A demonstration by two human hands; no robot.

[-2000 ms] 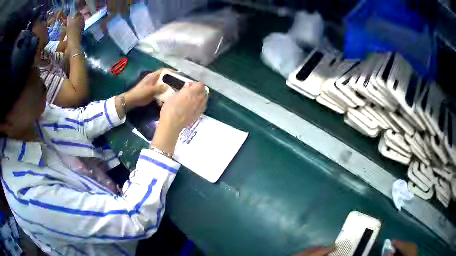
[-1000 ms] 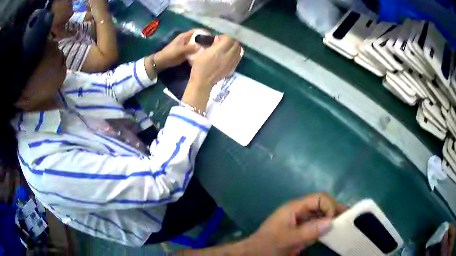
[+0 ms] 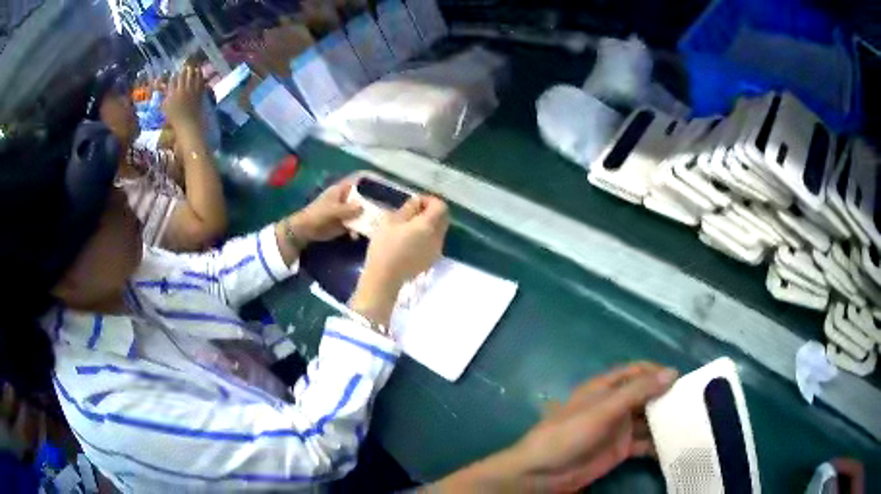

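My left hand (image 3: 601, 425) holds an off-white front cover (image 3: 688, 425) by its left edge, low at the right of the view. The cover is tilted, with its long dark window (image 3: 729, 434) on the right side and the dotted grille patch lower left. Its bottom end is cut off by the picture's edge. My right hand (image 3: 850, 477) shows only as blurred fingertips at the bottom right corner, apart from the cover. A small pale wiping cloth (image 3: 821, 479) is pinched there; the rest of the hand is out of the picture.
A person in a striped shirt (image 3: 222, 386) sits at left, holding another cover (image 3: 379, 203) above a white sheet (image 3: 464, 318). A pale rail (image 3: 618, 260) crosses the green bench, with a crumpled wipe (image 3: 814, 370) on it. Beyond are stacked covers (image 3: 734, 183), plastic bags (image 3: 580, 121) and a blue bin (image 3: 773, 58).
My left hand, barely showing at first, has come well into view with the cover. The cover now stands more upright than one second ago. My right hand stays at the bottom right edge.
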